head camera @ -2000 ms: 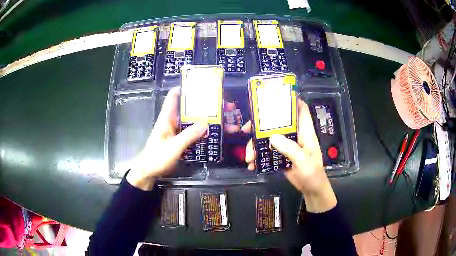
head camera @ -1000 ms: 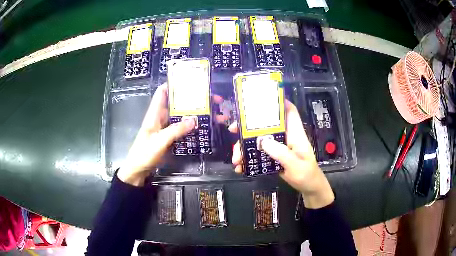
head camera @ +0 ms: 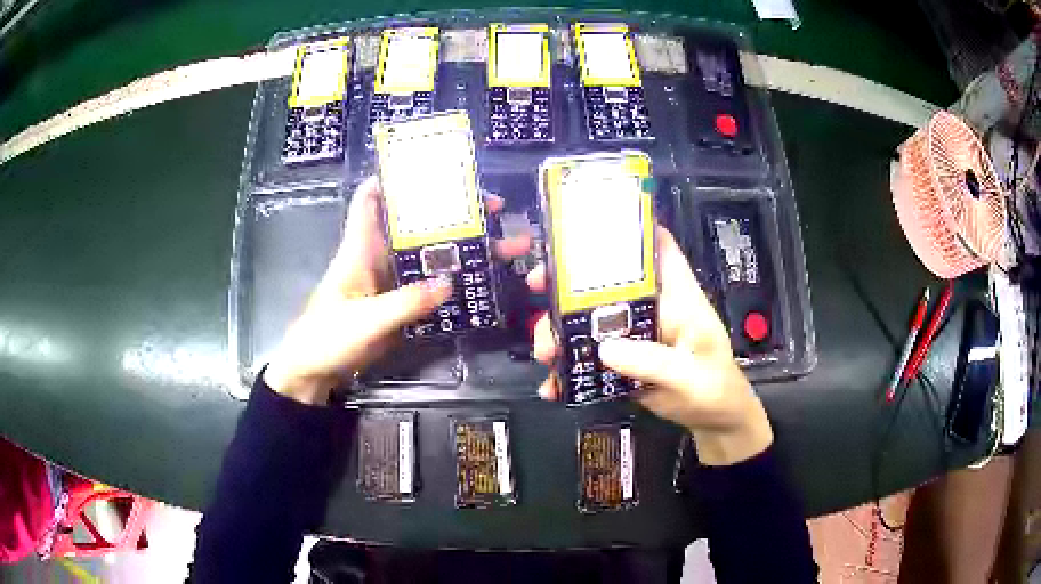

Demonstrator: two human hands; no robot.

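My left hand (head camera: pixel 363 308) holds a keypad phone (head camera: pixel 432 188) upright, its yellow-bordered white screen facing me and my thumb on the upper keys. My right hand (head camera: pixel 685 359) holds another keypad phone (head camera: pixel 600 234) the same way, thumb on the keys below the centre button. A small green-blue tab shows at that screen's upper right corner. Both phones are above a clear blister tray (head camera: pixel 291 195). Several phones lie face up in its far row. Two phone backs (head camera: pixel 742 280) with red round spots lie in its right end pockets. My hands hide part of the near row.
Several phone batteries (head camera: pixel 484 461) lie along the near bench edge, one partly hidden by my right sleeve. At right are a pink fan (head camera: pixel 947 194), slim red pens (head camera: pixel 920 342) and a dark item (head camera: pixel 974 382). A white rail (head camera: pixel 148 100) runs behind.
Both phones have shifted a little left in view since the earliest frame. The left phone now tilts slightly. My thumbs have moved off the centre buttons to the keys below.
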